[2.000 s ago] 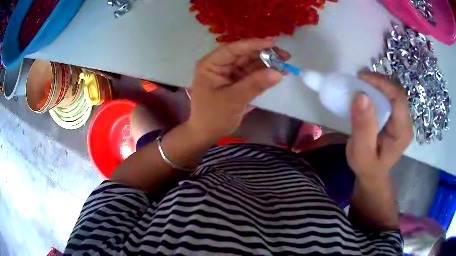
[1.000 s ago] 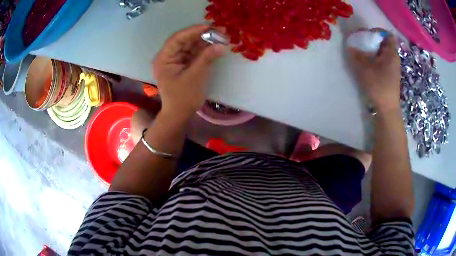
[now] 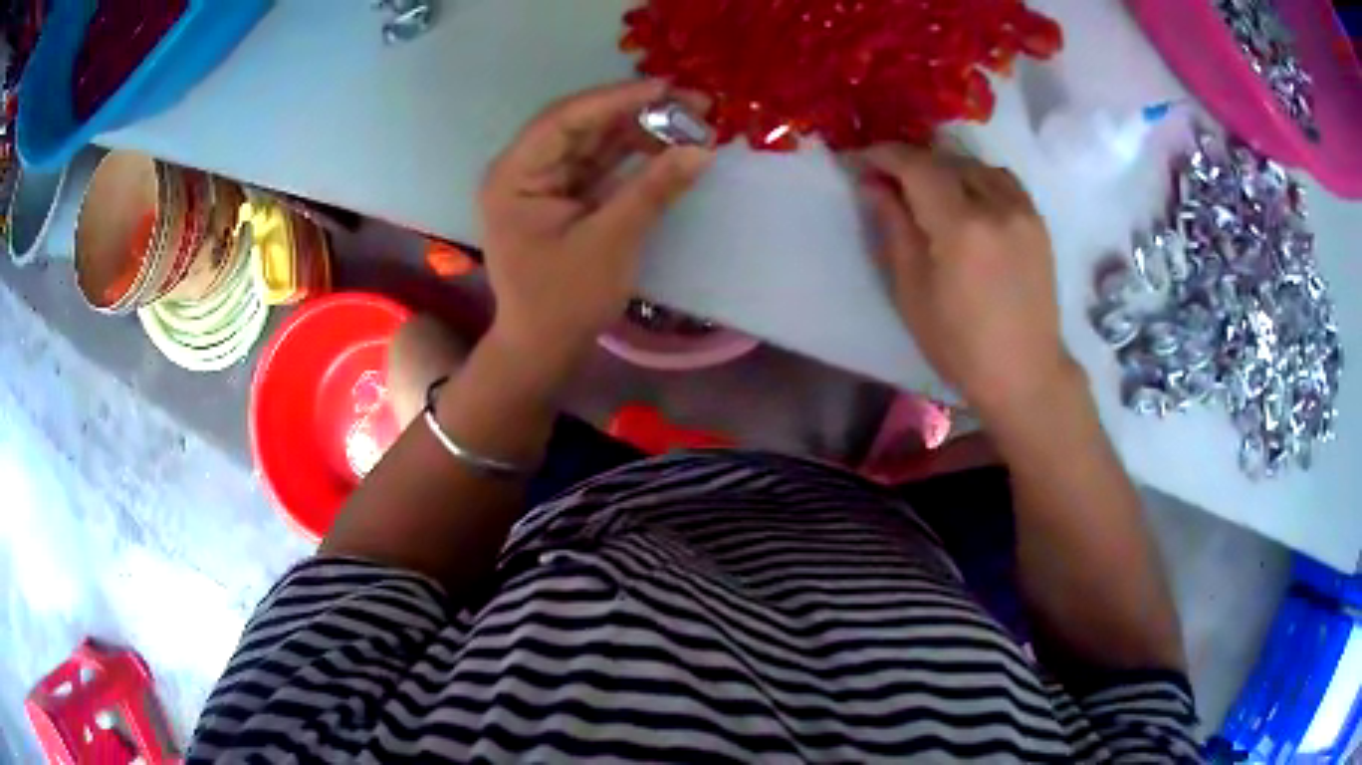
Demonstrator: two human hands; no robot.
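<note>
My left hand (image 3: 575,209) holds a shiny silver setting (image 3: 675,124) between thumb and fingertips, just in front of the red stone heap (image 3: 837,60). My right hand (image 3: 971,262) is at the heap's near right edge, fingers pointing to the stones. Its fingertips are blurred, and I cannot tell whether they hold a stone. The white glue bottle (image 3: 1098,138) with a blue tip lies on the table between the red heap and the silver settings heap (image 3: 1240,299).
A pink basin (image 3: 1195,60) with silver parts stands at the upper right. A blue basin (image 3: 162,67) with dark red stones is at the upper left. Small silver pieces (image 3: 405,17) lie near the top. A red basin (image 3: 284,434) and a red stool (image 3: 97,702) are on the floor.
The glue bottle has left my right hand and lies on the table. My right hand has moved left to the red heap. My left hand still holds the setting, slightly further right.
</note>
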